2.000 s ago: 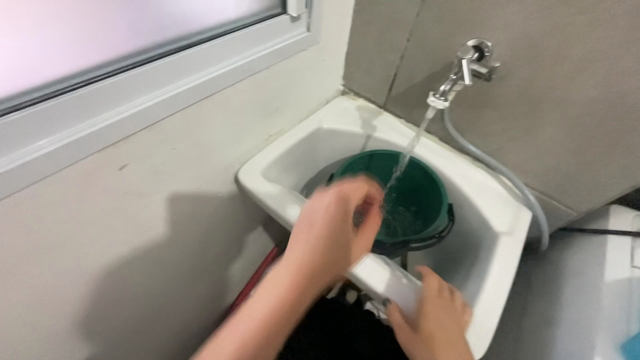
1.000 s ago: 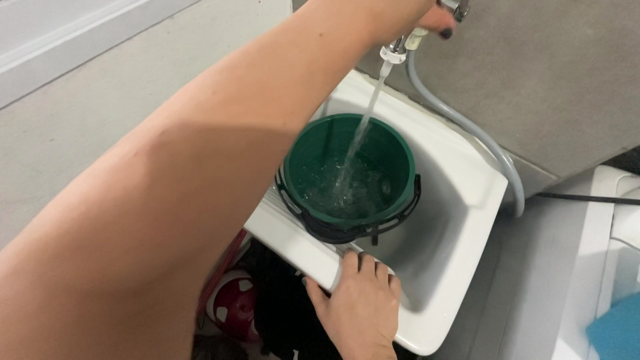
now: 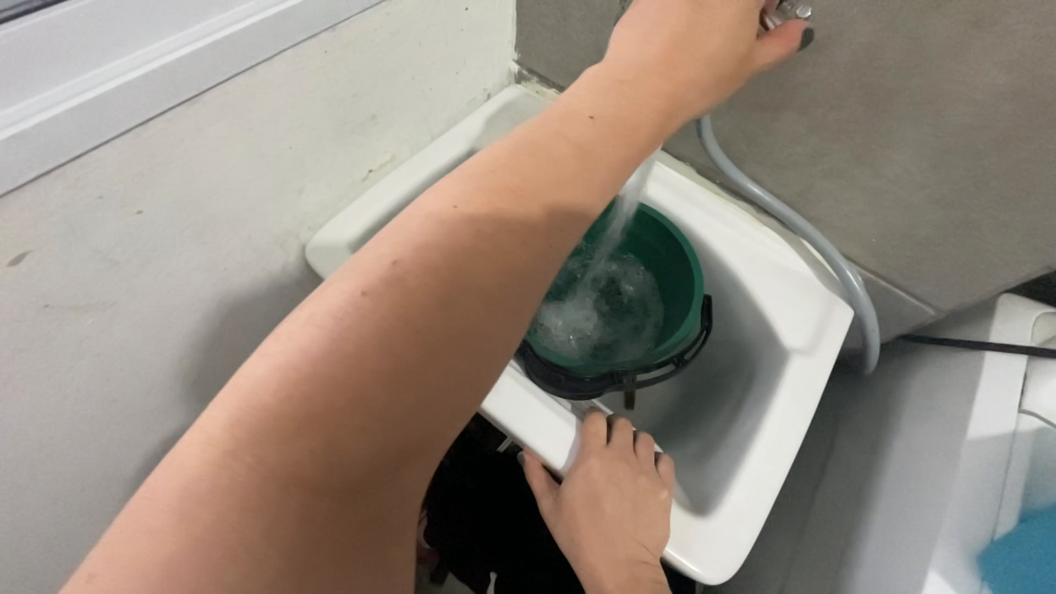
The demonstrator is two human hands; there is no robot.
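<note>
My left hand (image 3: pixel 701 45) reaches across to the wall tap (image 3: pixel 792 11) at the top edge, its fingers around the tap's handle and largely out of frame. Water (image 3: pixel 620 210) pours down past my forearm and churns in a green plastic bucket (image 3: pixel 681 272) with a black handle. The bucket rests in a white ceramic sink (image 3: pixel 767 511), its left part hidden by my left forearm. My right hand (image 3: pixel 615 487) grips the sink's front rim, thumb outside and fingers over the inner edge.
A grey hose (image 3: pixel 784 216) hangs from the tap area, down the tiled wall right of the sink. A white appliance or tub with something blue (image 3: pixel 1023 553) stands at the lower right. Dark items lie below the sink. A white window frame (image 3: pixel 165 74) is at the upper left.
My left hand has moved from over the bucket up to the tap and taken hold of it. The stream has grown thicker and the water in the bucket is more turbulent. My right hand stays at the rim.
</note>
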